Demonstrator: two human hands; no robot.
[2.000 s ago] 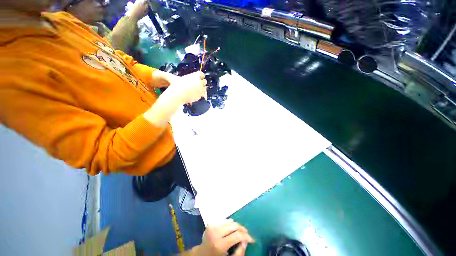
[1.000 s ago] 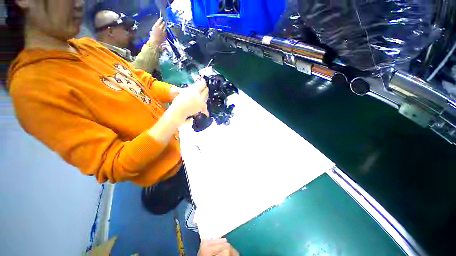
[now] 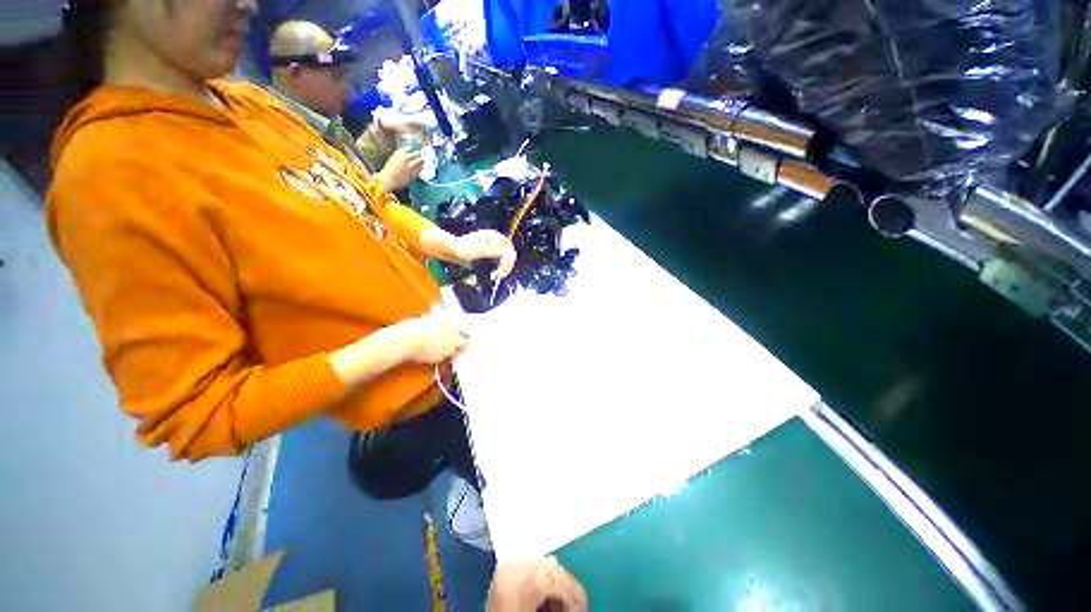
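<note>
My left hand (image 3: 538, 586) is at the bottom edge, cut off, beside the near corner of the white sheet (image 3: 634, 395). A small dark spot shows at its fingers; I cannot tell whether it is a held part or shadow. My right hand is out of the picture. The sheet lies on the green bench top (image 3: 766, 526). At its far end is a pile of glossy black parts (image 3: 544, 233) with an orange-red wire lead (image 3: 529, 203) over it.
A person in an orange hoodie (image 3: 180, 239) stands at the left, handling a white cable (image 3: 445, 385). Another person (image 3: 314, 78) is beyond. The dark green conveyor (image 3: 766, 263), metal rail (image 3: 730, 116) and blue bins (image 3: 658, 48) lie beyond the bench. Cardboard flaps (image 3: 239, 583) show lower left.
The view has tilted upward, and my left hand sits lower and more cut off. The black round part at the bottom has left the picture. The neighbour's hands have moved apart, with a white cable showing.
</note>
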